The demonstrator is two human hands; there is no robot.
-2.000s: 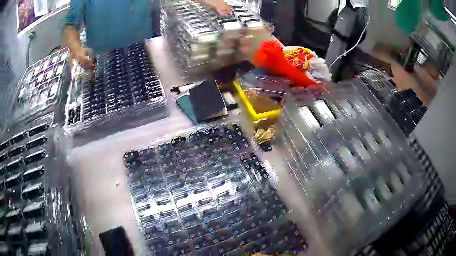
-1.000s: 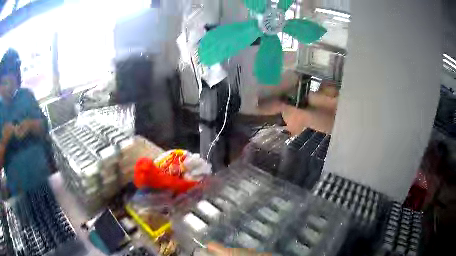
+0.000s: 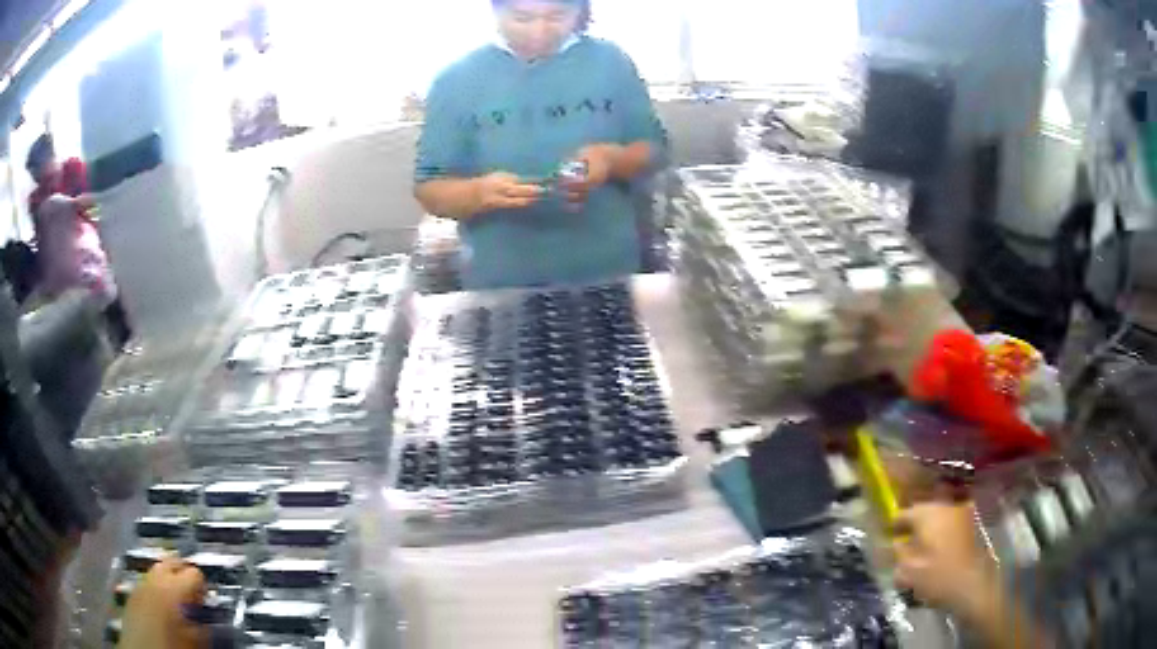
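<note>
My left hand [image 3: 168,606] is at the lower left, over the left large-pocket tray [image 3: 359,539] of black-and-white units [image 3: 302,573]. Its fingers are blurred, and I cannot tell whether they grip a dark piece beside them. My right hand [image 3: 949,558] is at the lower right, between the yellow bin [image 3: 875,475] and the right tray with white housings [image 3: 1051,514]. Its fingertips are blurred and I cannot see anything clearly in them. A dense-pocket tray of small black parts [image 3: 723,609] lies between my hands, cut off by the bottom edge.
A co-worker [image 3: 539,152] stands opposite, both hands on a small piece, behind a full dense-pocket tray [image 3: 533,501]. Another tray stack [image 3: 298,342] is at left, a tall tray stack [image 3: 799,266] at back right. A dark pad [image 3: 797,475] and red-orange bag [image 3: 971,387] lie at right.
The view has swung right, then back left and up. Both my hands now show, left over the left tray and right near the yellow bin. The co-worker's hands are now together.
</note>
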